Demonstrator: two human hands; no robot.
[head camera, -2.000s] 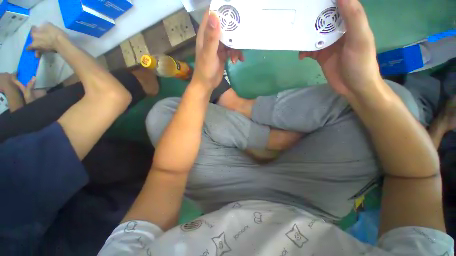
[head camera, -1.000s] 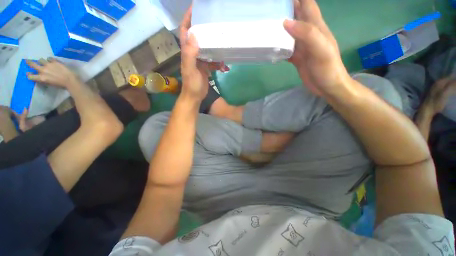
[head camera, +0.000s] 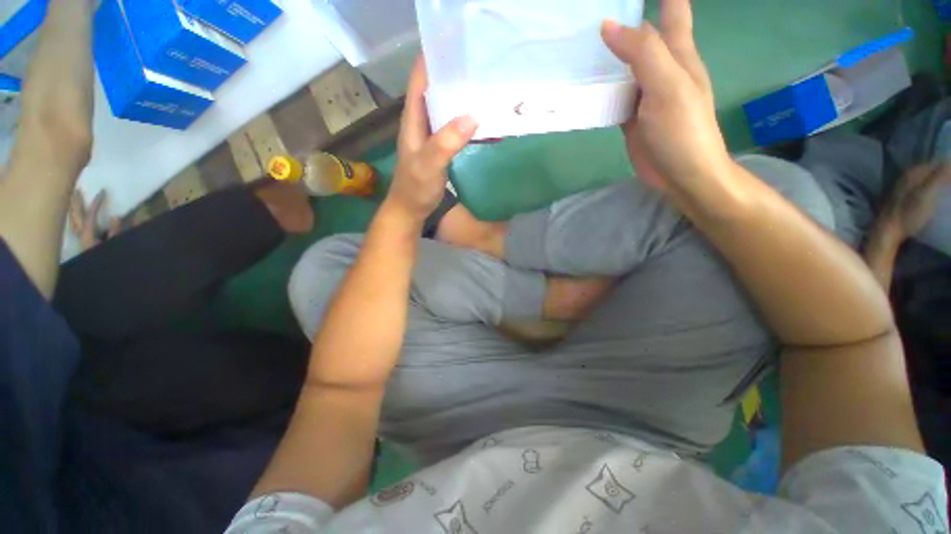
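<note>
The appliance unit (head camera: 532, 63) is held up at the top centre, cut off by the top edge. Its frosted, translucent tank lies above a glossy white base strip with a small dark and reddish mark. My left hand (head camera: 425, 156) grips its lower left corner, with the thumb on the white base. My right hand (head camera: 667, 104) holds its right side, with the thumb on the tank's edge. Both hands are bare. The underside and far side of the unit are hidden.
Blue-and-white retail cartons (head camera: 156, 89) stand on white sheeting (head camera: 276, 63) over a wooden pallet (head camera: 255, 146). A yellow-capped orange bottle (head camera: 339, 175) lies beside it. A person sits at left. An open carton (head camera: 798, 110) and another person's hand (head camera: 920, 198) are at right.
The unit has turned from its vented underside to its tank side and base strip. My left thumb has moved onto the base. The person at left has reached forward; the blue carton there is out of sight.
</note>
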